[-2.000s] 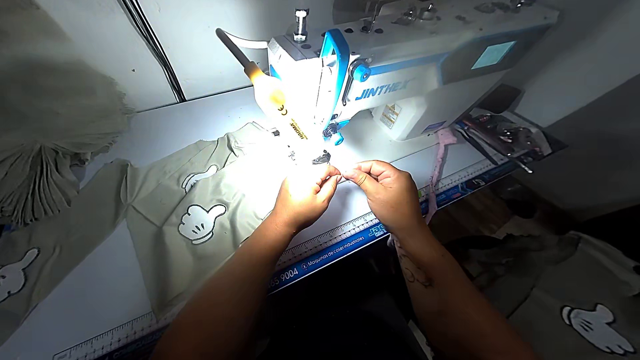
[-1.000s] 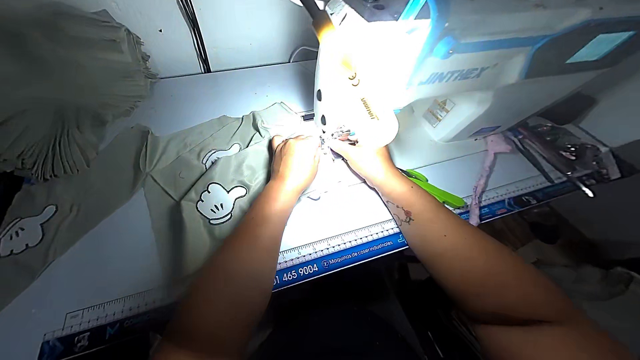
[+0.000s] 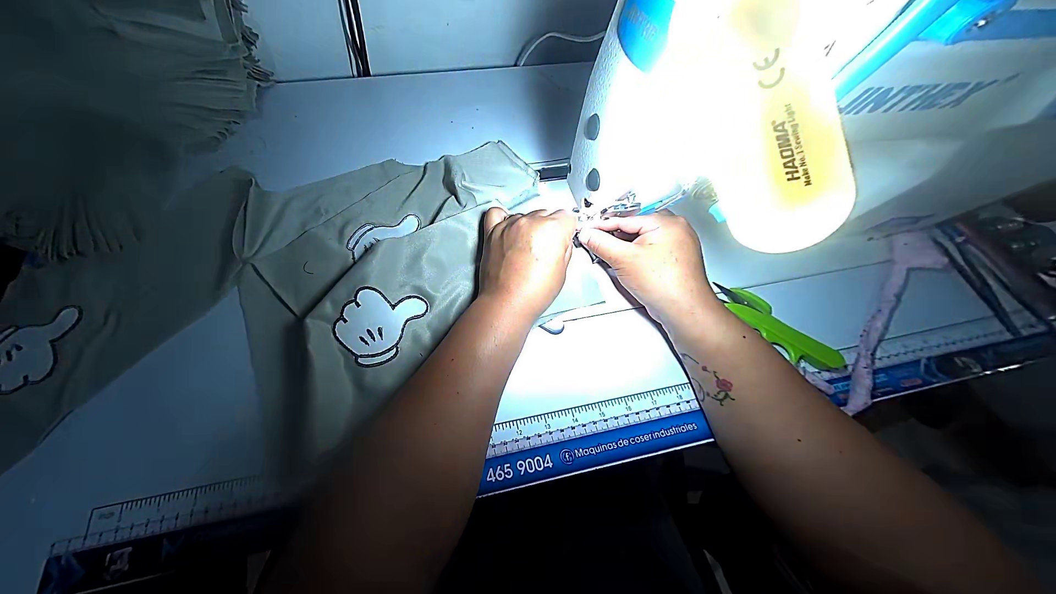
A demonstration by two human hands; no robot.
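Olive-grey fabric (image 3: 429, 272) with white cartoon-hand patches (image 3: 379, 326) lies to the left of a white and blue sewing machine (image 3: 643, 107). My left hand (image 3: 528, 256) presses on the right part of this fabric, its fingertips by the presser foot (image 3: 587, 216). My right hand (image 3: 652, 252) pinches the fabric edge between thumb and forefinger just right of the foot. Glare hides the needle and the exact stitching spot. Green-handled scissors (image 3: 780, 330) rest on the table beside my right forearm.
A stack of olive-grey fabric pieces (image 3: 124, 99) stands at the upper left. A yellow-lit sewing lamp (image 3: 784, 148) hangs above my right hand. A pink fabric strip (image 3: 879, 322) drapes over the table edge at the right. A printed ruler (image 3: 594, 418) runs along the front edge.
Two seconds ago my hands were together in front of the needle area; now both are at the presser foot, the left flatter on the fabric. The view has moved closer to the machine.
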